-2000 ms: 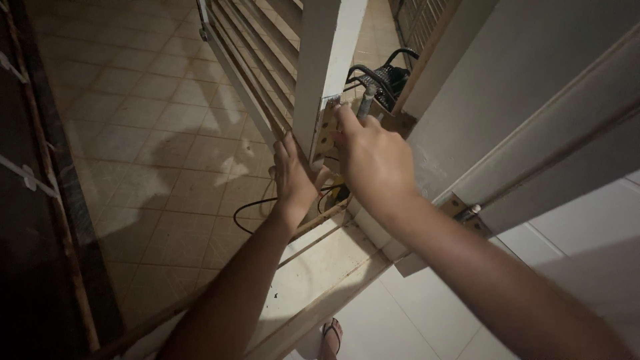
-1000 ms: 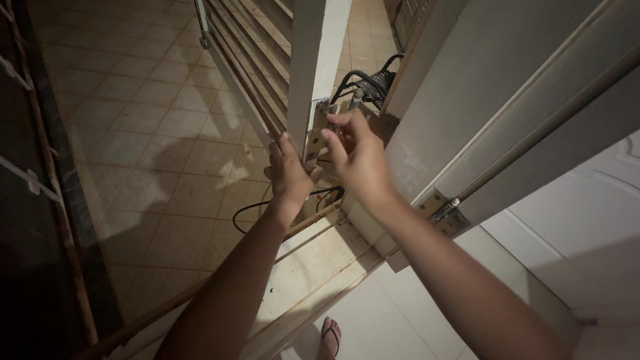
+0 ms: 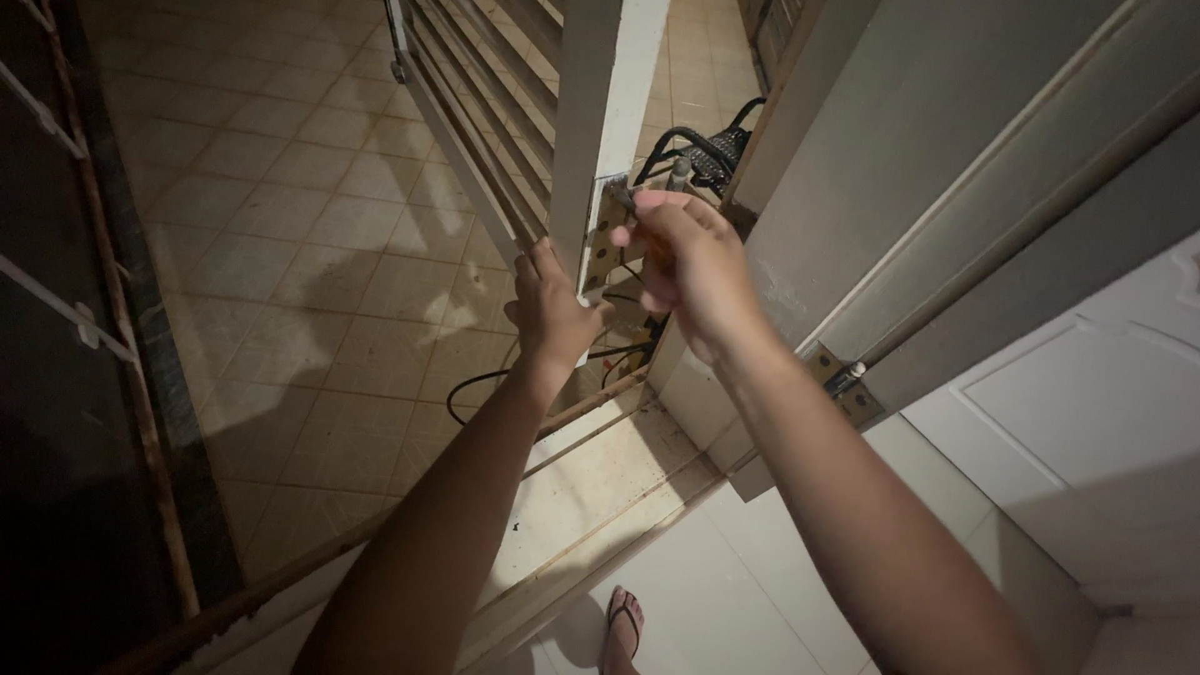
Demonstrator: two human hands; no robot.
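My left hand (image 3: pixel 553 305) grips the lower edge of a louvred door shutter (image 3: pixel 506 112) that stands ajar. A metal hinge plate with holes (image 3: pixel 602 234) is on the shutter's narrow edge, and the hinge's pin barrel (image 3: pixel 679 172) rises behind my fingers beside the frame. At the upper part of the plate is my right hand (image 3: pixel 689 258), its thumb and index finger pinched together around something small that I cannot make out. Something orange shows dimly within that hand's palm, mostly hidden by the fingers.
Black cables (image 3: pixel 698 150) bunch behind the hinge, and a thin black cable (image 3: pixel 478 377) loops on the tiled floor. A second hinge (image 3: pixel 847 382) sits on the grey door frame at right. The pale sill (image 3: pixel 600 487) crosses below. A foot in a flip-flop (image 3: pixel 623 623) stands on white tiles.
My right hand was closed near the hinge two seconds ago, then had its fingers spread at the plate; now its fingertips are drawn together there. My left hand stays on the shutter.
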